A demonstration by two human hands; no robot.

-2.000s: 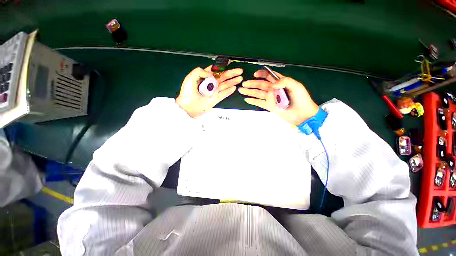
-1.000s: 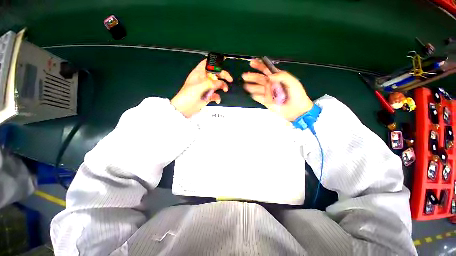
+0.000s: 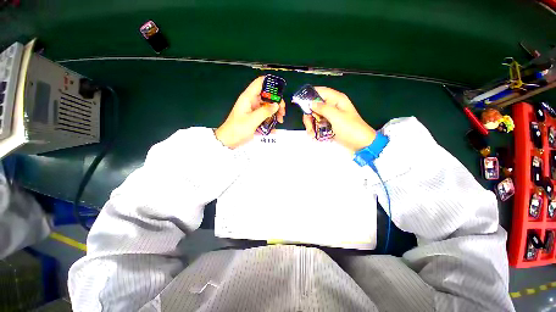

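My left hand point(image 3: 245, 117) holds a smartwatch assembly, its lit screen point(image 3: 274, 88) facing up with green and red marks. Its smaller module point(image 3: 266, 126) hangs below the screen, partly behind my fingers. My right hand point(image 3: 344, 117) holds a second assembly. Its screen point(image 3: 306, 94) is lit whitish, tilted, with my thumb at its lower edge. Its pinkish-rimmed module point(image 3: 323, 129) hangs below. A white paper stack point(image 3: 297, 189) lies in front of my body, just below my hands. A blue wrist strap point(image 3: 372, 150) is on my right wrist.
A red parts tray point(image 3: 522, 183) with units stands at the right edge. Beside it are loose units point(image 3: 489, 167), a figurine point(image 3: 495, 120), a red pen point(image 3: 475, 120) and a tool holder. A beige vented box point(image 3: 64, 100) stands left. Another unit point(image 3: 153, 36) lies across the bench.
Both assemblies were turned over: pinkish module backs showed two seconds ago, and lit screens show now. The left screen turned up first, then the right. My fingers have closed around both.
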